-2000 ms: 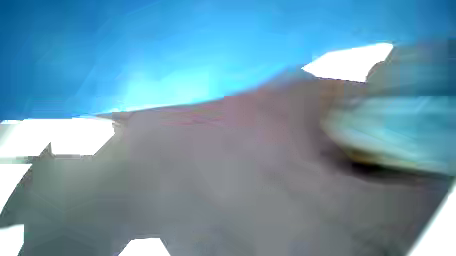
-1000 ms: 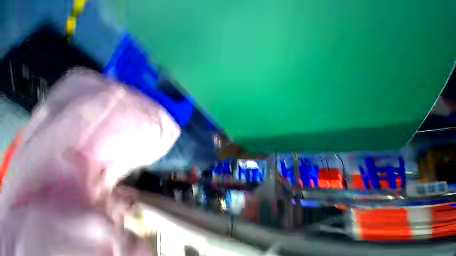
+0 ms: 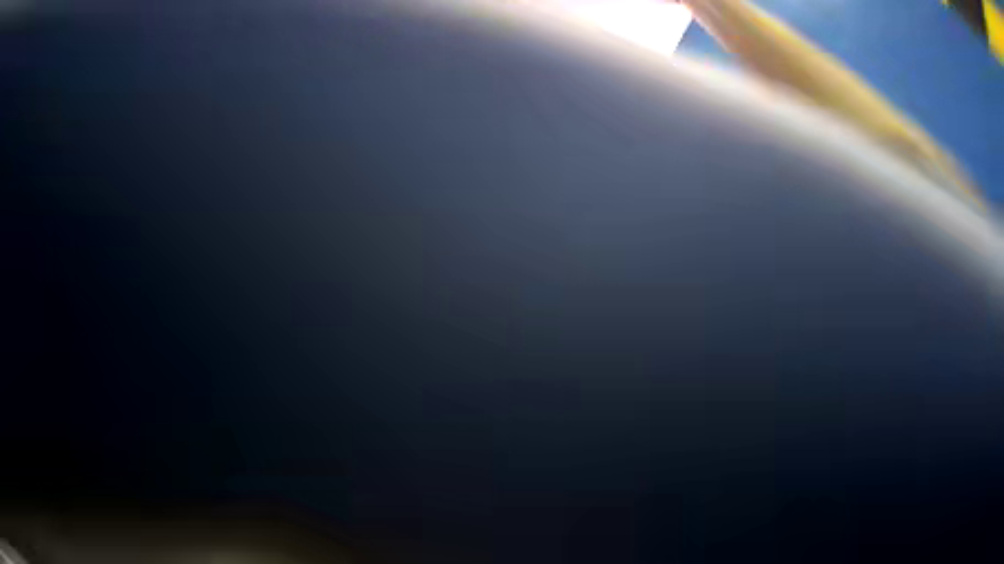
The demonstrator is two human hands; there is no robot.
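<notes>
A large dark navy surface, blurred and very near the camera, fills most of the view. I cannot tell what it is. A pale, blurred edge curves along its upper right side. A blurred yellow-tan strip lies just beyond that edge at the upper right; I cannot tell if it is part of a glove or hand. Neither my left hand nor my right hand can be made out.
Blue floor shows at the upper right, with yellow-black tape in the corner. A bright white patch is at the top. A dim brownish shape is at the bottom left.
The view has swung away from the green surface, the person in pale pink and the shelves with orange-red and blue things. The dark surface now covers most of it.
</notes>
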